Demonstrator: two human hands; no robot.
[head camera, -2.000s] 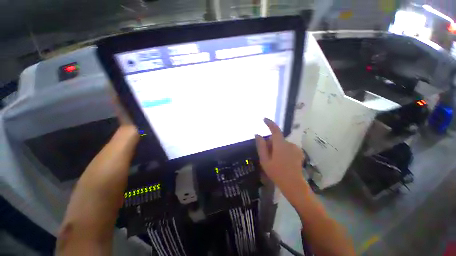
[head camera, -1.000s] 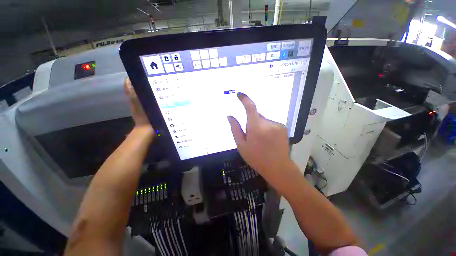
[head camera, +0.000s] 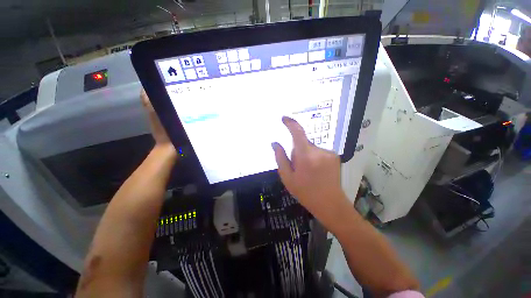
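Note:
The black-framed touchscreen monitor (head camera: 244, 116) fills the middle of the view, tilted, with a white page, a menu bar along its top and a small keypad panel at its right. My left hand (head camera: 156, 125) is at the monitor's left edge, its fingers partly hidden behind the frame, so its grip is unclear. My right hand (head camera: 308, 169) is in front of the screen, index finger extended beside the keypad panel, thumb apart, holding nothing. Whether the fingertip touches the glass cannot be told.
Below the monitor are dark tape feeders (head camera: 177, 224) with yellow-green lights and pale component tapes (head camera: 201, 270). The white pick-and-place machine (head camera: 87, 128) stands behind, with a red-lit indicator display (head camera: 97, 79). Another white machine housing (head camera: 396, 134) stands at right, beside grey floor (head camera: 384, 244).
My right hand first moved up and left over the screen, then slightly right and down. A keypad panel has appeared on the page. My left hand stays at the monitor's edge.

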